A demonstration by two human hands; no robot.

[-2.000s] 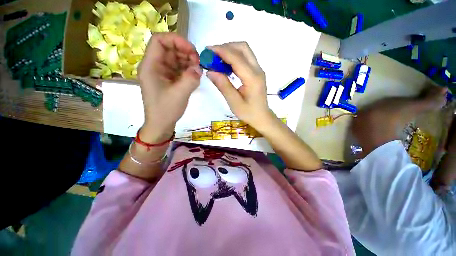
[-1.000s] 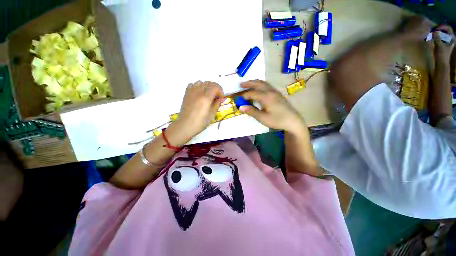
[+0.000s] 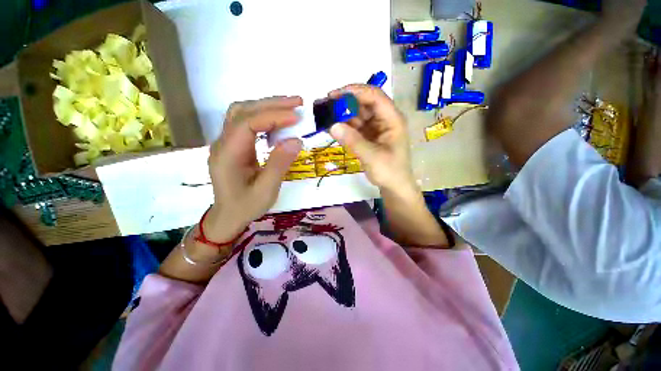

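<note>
My right hand [image 3: 377, 138] holds a blue battery cell [image 3: 348, 107] above the white work sheet [image 3: 279, 54]; a black strip shows on the cell's left side. My left hand [image 3: 250, 156] is just left of the cell, fingers curled, with a small pale blurred piece [image 3: 286, 129] between thumb and fingers. A thin dark strip or lead extends from the cell toward this piece. Amber wired boards [image 3: 326, 163] lie in rows on the sheet below my hands. Another blue cell [image 3: 377, 79] lies partly hidden behind my right hand.
An open cardboard box [image 3: 177, 65] with yellow slips [image 3: 109, 101] stands at left, green circuit boards [image 3: 61, 190] beside it. Blue cells with white patches [image 3: 435, 83] and one amber board [image 3: 438, 130] lie at right. Another person's arm [image 3: 551, 80] reaches across there.
My hands have lifted from the amber boards, holding the cell higher, its black strip now visible. The pale piece now shows in my left hand. The neighbour's arm has shifted.
</note>
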